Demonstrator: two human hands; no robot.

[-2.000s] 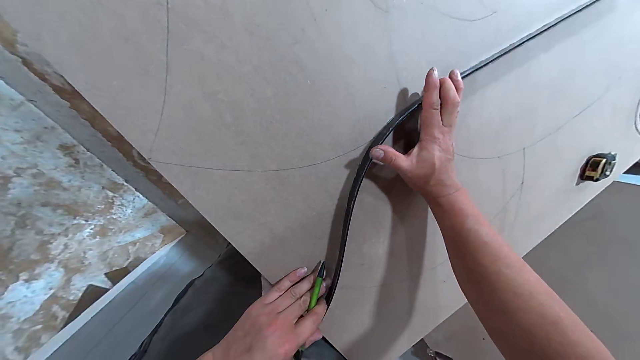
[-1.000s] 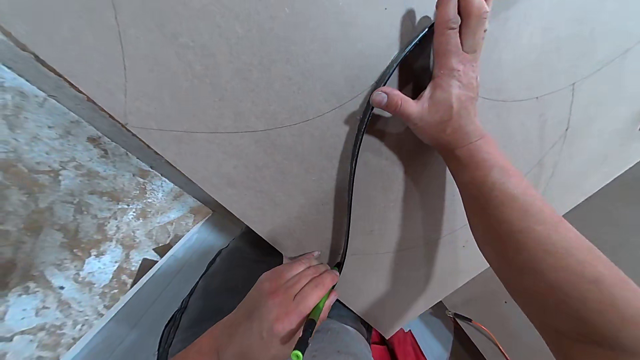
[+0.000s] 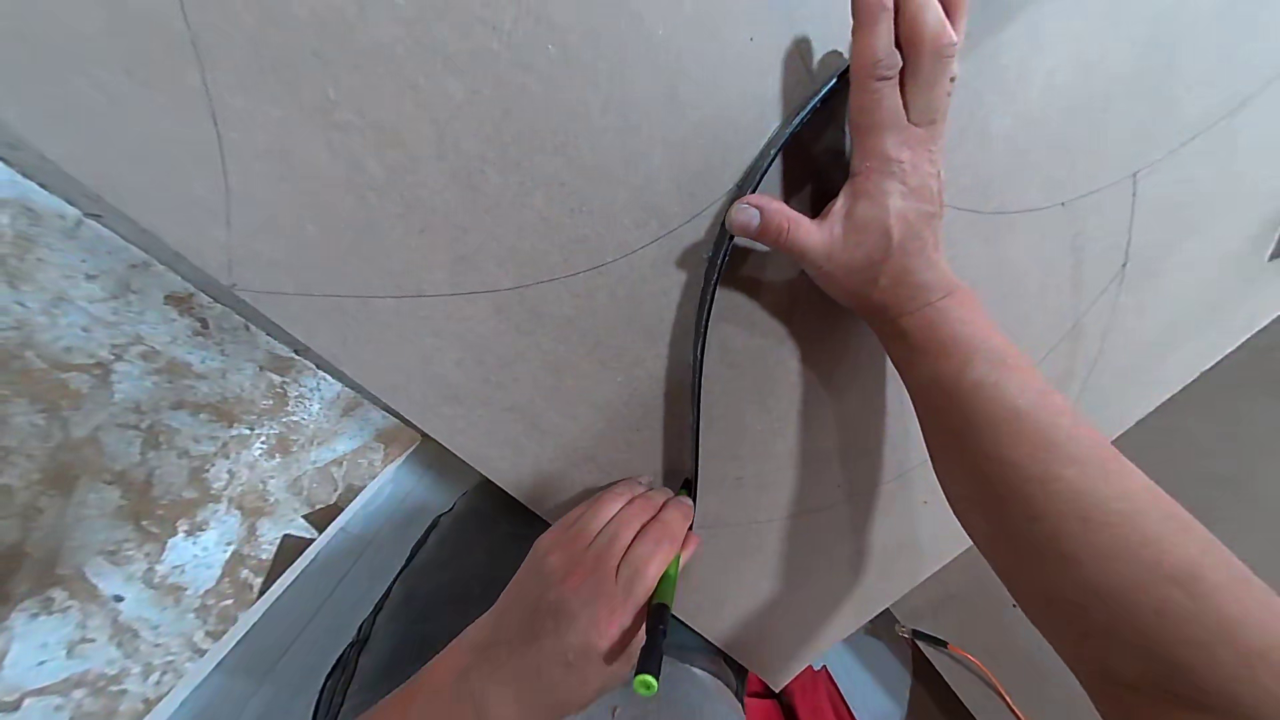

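Note:
A thin, flexible black strip stands in a curve on a large greyish-beige board that bears curved pencil lines. Against its upper part rests my right hand, the thumb on the near side of the bend and the fingers stretched upward, partly out of view. My left hand is at the lower end of the strip, near the board's edge, and holds a green and black marking pencil. The pencil's dark tip touches or lies close beside the strip. The fingers hide the strip's lowest end.
Left of the board lies a surface with patchy white and brown stains. Dark fabric and a red cloth show below the board. An orange cord with a black end is at the lower right.
The left hand's pencil has gone from pointing up beside the strip to a tip down at its lower end. The right hand stays on the upper bend. The view has moved nearer.

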